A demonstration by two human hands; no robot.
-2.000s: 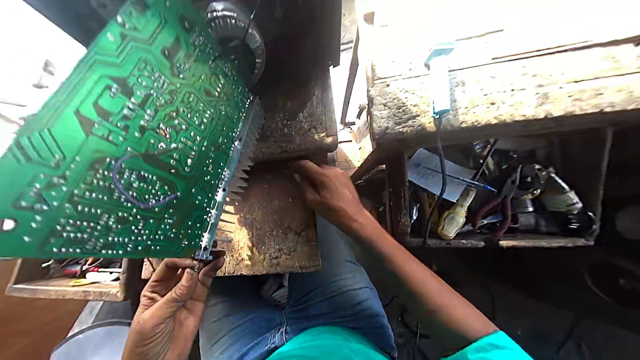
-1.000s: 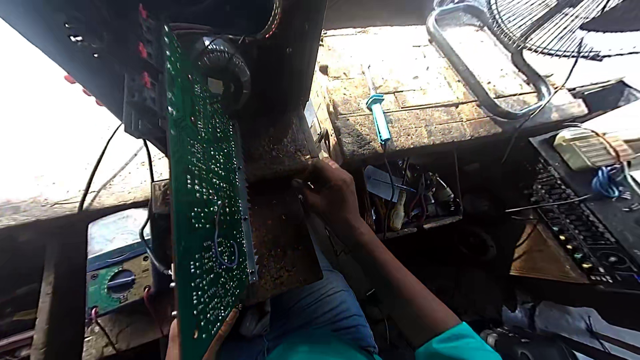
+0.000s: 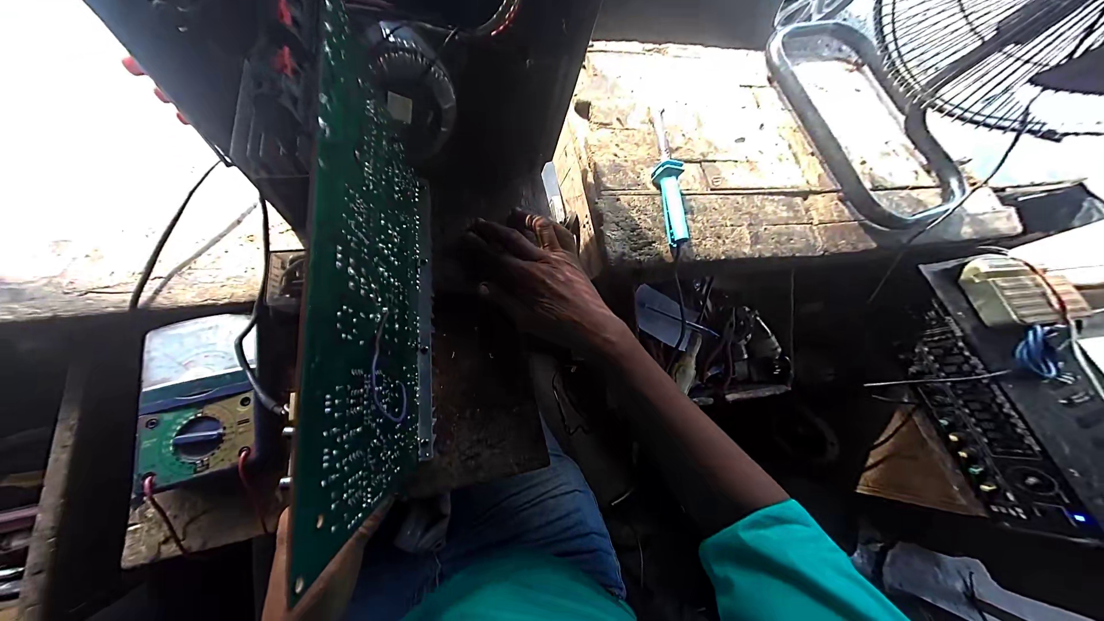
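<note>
A large green circuit board [image 3: 362, 285] stands nearly edge-on, its soldered side toward me, with a metal strip [image 3: 425, 345] along its right edge and a purple wire on its face. My left hand [image 3: 332, 561] holds its lower end from behind; most of the fingers are hidden. My right hand [image 3: 543, 276] lies to the right of the board, at a dark wooden surface beside the black housing [image 3: 535, 95]; its fingertips are in shadow, and I cannot tell whether they grip anything. A toroidal transformer [image 3: 418, 95] sits behind the board's upper part.
An analog multimeter [image 3: 197, 435] leans at the left. On the wooden bench [image 3: 733, 220] at the right lie a teal-handled soldering iron [image 3: 671, 203] and a grey frame [image 3: 849, 138], near a fan grille [image 3: 957, 69]. Below are a cluttered drawer [image 3: 742, 392] and an audio mixer [image 3: 983, 405].
The board has turned from showing its broad face to nearly edge-on. My right hand stays near the dark wood, its fingers now spread further over it. The view has shifted, bringing in the multimeter and mixer.
</note>
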